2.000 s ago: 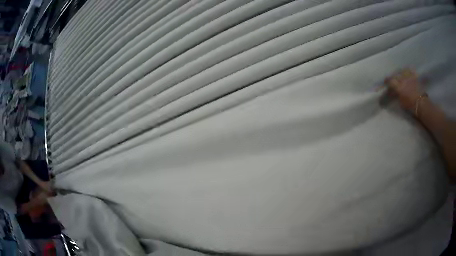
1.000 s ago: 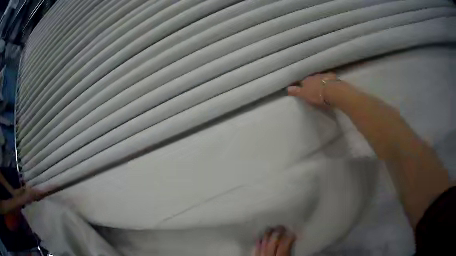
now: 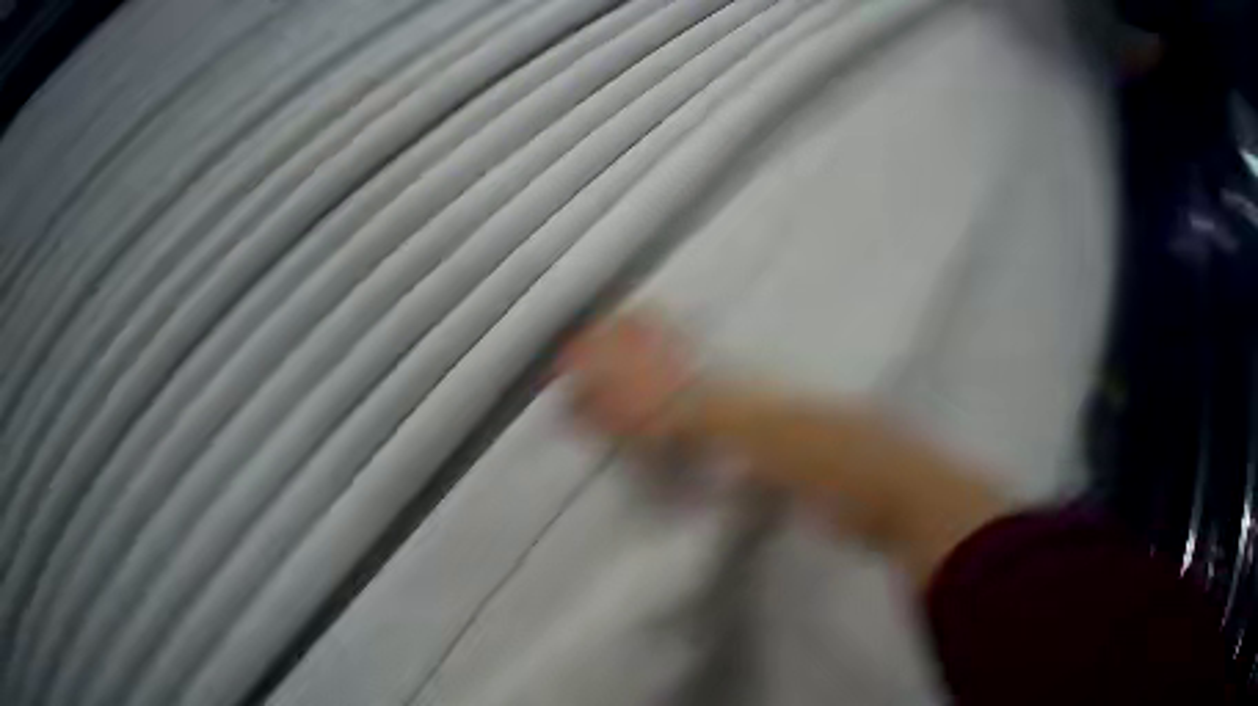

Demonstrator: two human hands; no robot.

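The pale cloth lies in long, rounded parallel folds (image 3: pixel 359 290) that run from the lower left to the top of the picture. A looser, flatter part of the same cloth (image 3: pixel 897 262) lies to the right of the folds. My right hand (image 3: pixel 628 372), blurred, is at the dark gap beside the last fold. Its forearm comes in from the lower right with a dark red sleeve. The blur hides whether the fingers grip the cloth. My left hand is not in the picture.
Dark space with thin shiny curved rods (image 3: pixel 1207 469) lies along the right side, past the cloth's edge. The upper left corner is dark.
The view has turned toward the right end of the cloth. My left hand and the other person's hand at the far left have left the picture. My right hand remains by the last fold.
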